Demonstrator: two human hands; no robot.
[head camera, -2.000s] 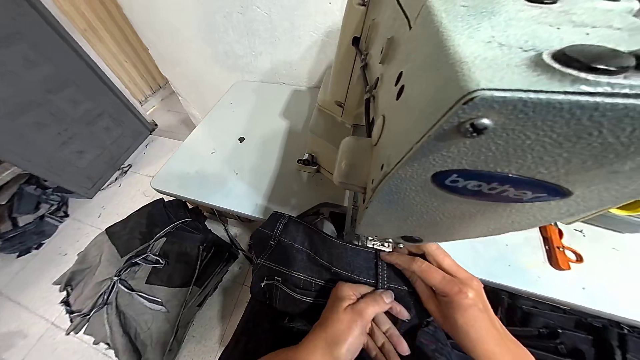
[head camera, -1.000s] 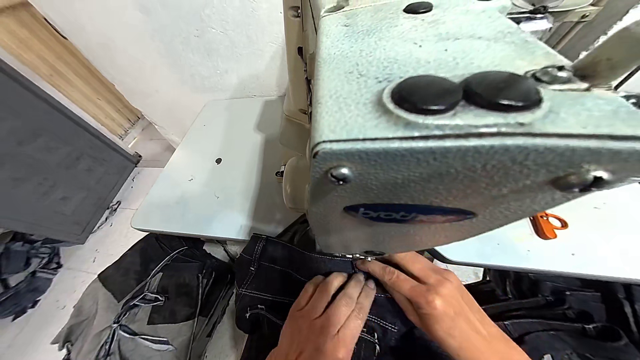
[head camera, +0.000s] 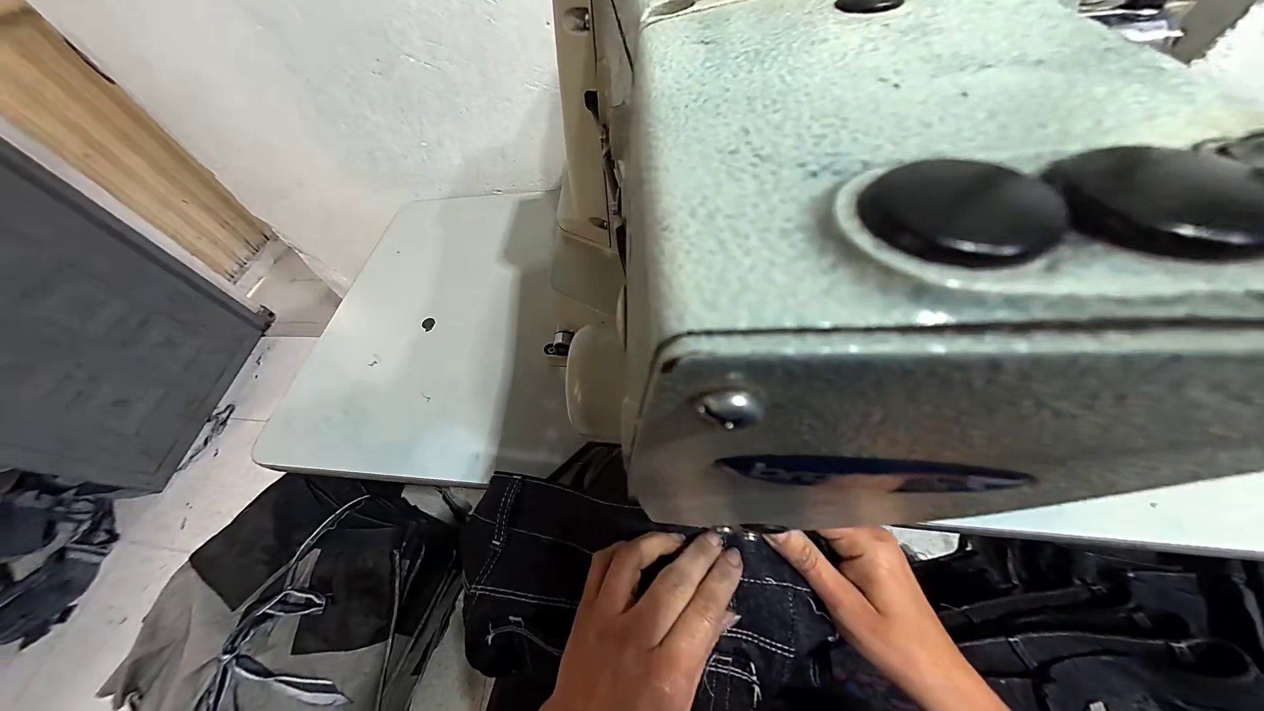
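A dark denim garment (head camera: 538, 553) with pale topstitching lies under the head of a Brother sewing machine (head camera: 889, 425). My left hand (head camera: 647, 622) rests on the denim with its fingers bent, their tips close to the machine's lower edge. To its right, my right hand (head camera: 864, 592) presses on the same cloth, thumb and fingers near that edge. The machine's head hides the needle and presser foot, and some of my fingertips are partly covered by it.
The white machine table (head camera: 395, 375) extends left and behind the machine. Grey and black fabric pieces (head camera: 267, 602) hang or lie at lower left, more dark denim (head camera: 1106, 632) at right. A dark grey panel (head camera: 99, 326) stands at far left.
My left hand, turned partly palm up two seconds ago, now lies palm down on the denim. The view has shifted, so the machine's head covers more of the sewing area.
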